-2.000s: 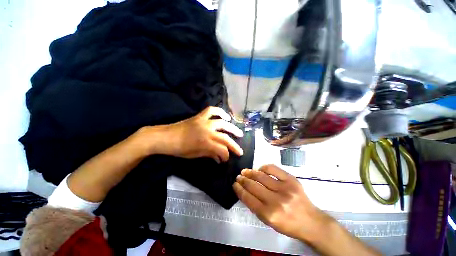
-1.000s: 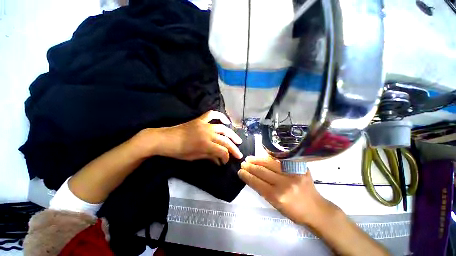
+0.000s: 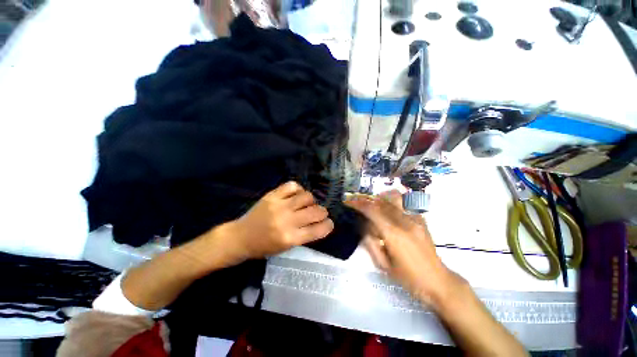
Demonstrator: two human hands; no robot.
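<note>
A large bunched black garment (image 3: 209,132) lies left of the white sewing machine head (image 3: 447,77) with its blue stripe. My left hand (image 3: 290,219) rests on the garment's front part with curled fingers, pinching or pressing the cloth. My right hand (image 3: 394,233) is slightly blurred, its fingertips at the cloth edge just in front of the presser foot (image 3: 377,183). Whether its fingers grip the cloth cannot be told. The needle is too small to make out. The garment hangs over the front table edge below my left forearm.
Yellow-handled shears (image 3: 520,237) lie right of the machine beside other tool handles. A purple box (image 3: 602,289) stands at the far right. A ruler (image 3: 335,284) runs along the front table edge. Many black strips (image 3: 52,286) lie at the left. A grey knob (image 3: 417,201) sits right of the foot.
The view has shifted back, showing more of the machine. My right hand has moved up closer to the foot. My left hand has drawn back from the foot, its fingers more curled.
</note>
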